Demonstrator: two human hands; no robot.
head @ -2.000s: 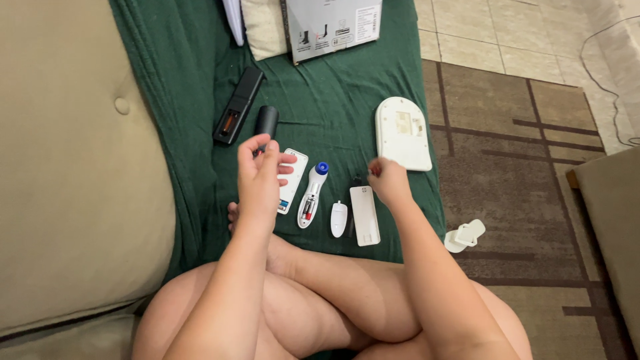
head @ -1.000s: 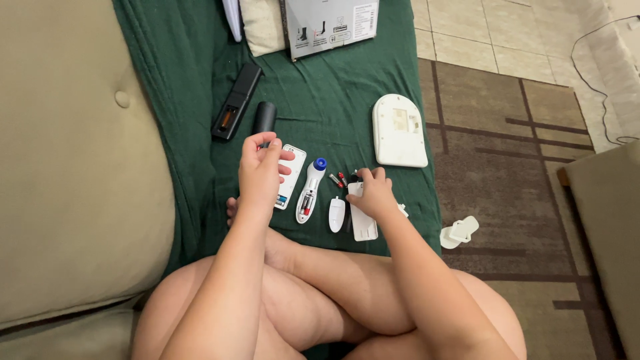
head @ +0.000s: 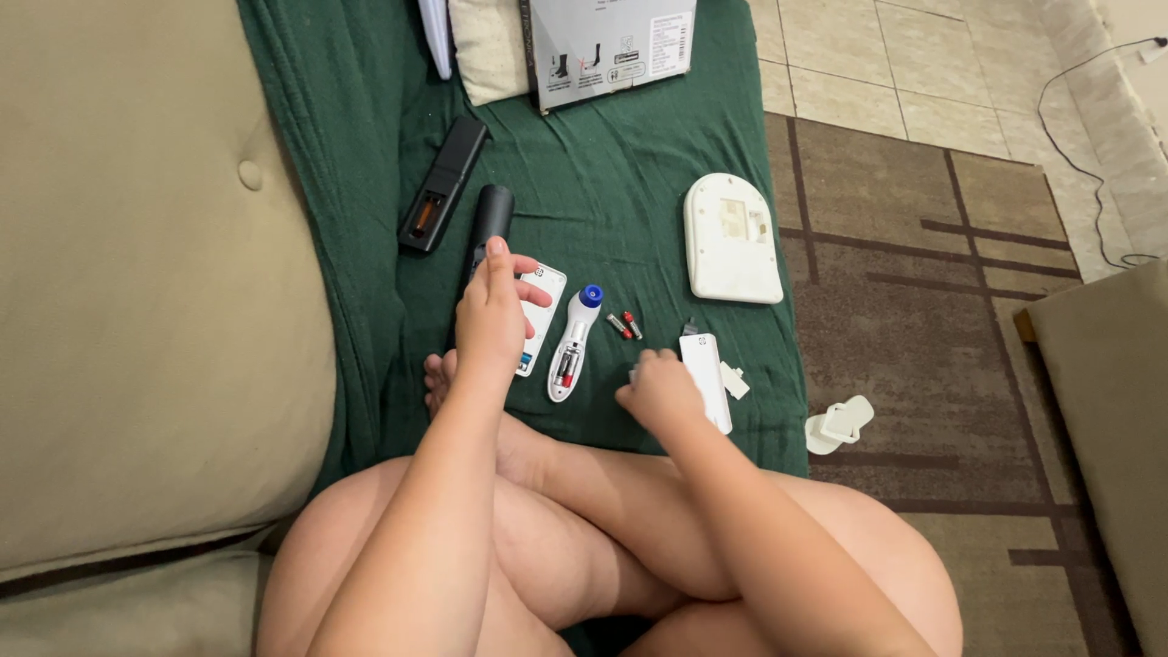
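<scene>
My left hand (head: 497, 315), fingers apart and holding nothing, hovers over a white remote control (head: 545, 315) and the lower end of a dark cylindrical object (head: 494, 214). To its right lies a white handheld thermometer (head: 573, 351) with a blue tip, its battery bay uncovered and batteries inside. My right hand (head: 662, 388) is curled around a small white cover, mostly hidden, with a pale edge showing at the fingers. Two small red-and-silver batteries (head: 625, 326) lie above that hand. Beside it are a long white device (head: 707, 383) and a small white plastic piece (head: 734, 380).
A black remote control (head: 444, 187) with an uncovered battery bay lies at upper left. A white rounded device (head: 733, 239) lies near the right edge of the green cloth (head: 602, 219). A printed box (head: 610, 55) stands beyond. Flip-flops (head: 839, 425) are on the rug.
Two loose batteries and a small white piece, not visible in the oldest frame, now show on the cloth. My right hand has moved left from the long white device to the small cover.
</scene>
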